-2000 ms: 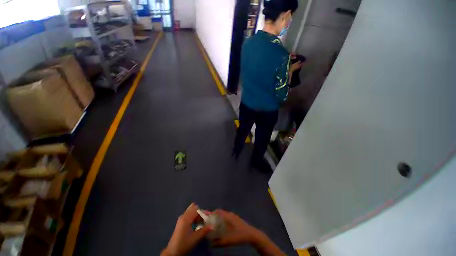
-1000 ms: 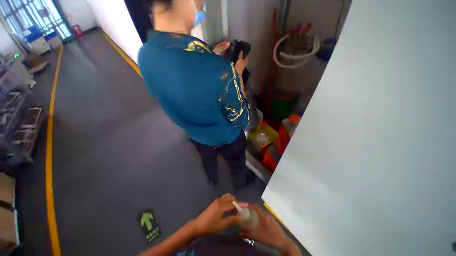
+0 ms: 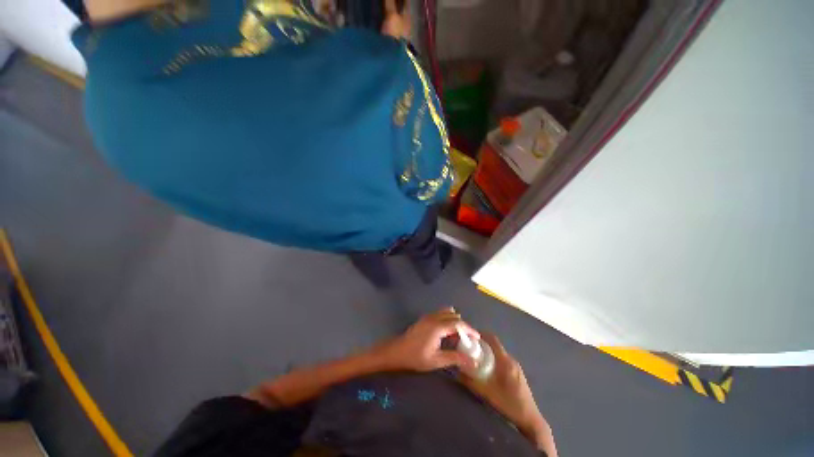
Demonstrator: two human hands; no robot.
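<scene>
The small cloudy-white glue applicator bottle (image 3: 485, 361) is held low in front of my body, its white nozzle cap (image 3: 464, 339) pointing up and to the left. My left hand (image 3: 437, 341) has its fingers around the nozzle cap end. My right hand (image 3: 507, 382) is closed around the bottle body from the right. Whether the cap is loose or screwed on cannot be told. The fingers hide part of the bottle.
A person in a teal top (image 3: 268, 134) stands close ahead on the left. The cabinet door (image 3: 652, 223) stands open on the right. Between them, the cabinet holds a silver-topped orange-red adhesive can (image 3: 527, 147) and a green container (image 3: 466, 100). Yellow floor lines (image 3: 62, 357) show.
The view has moved nearer the cabinet and tilted down. The person in teal now looks larger, and the silver-topped can shows more fully. Both hands still hold the bottle and cap.
</scene>
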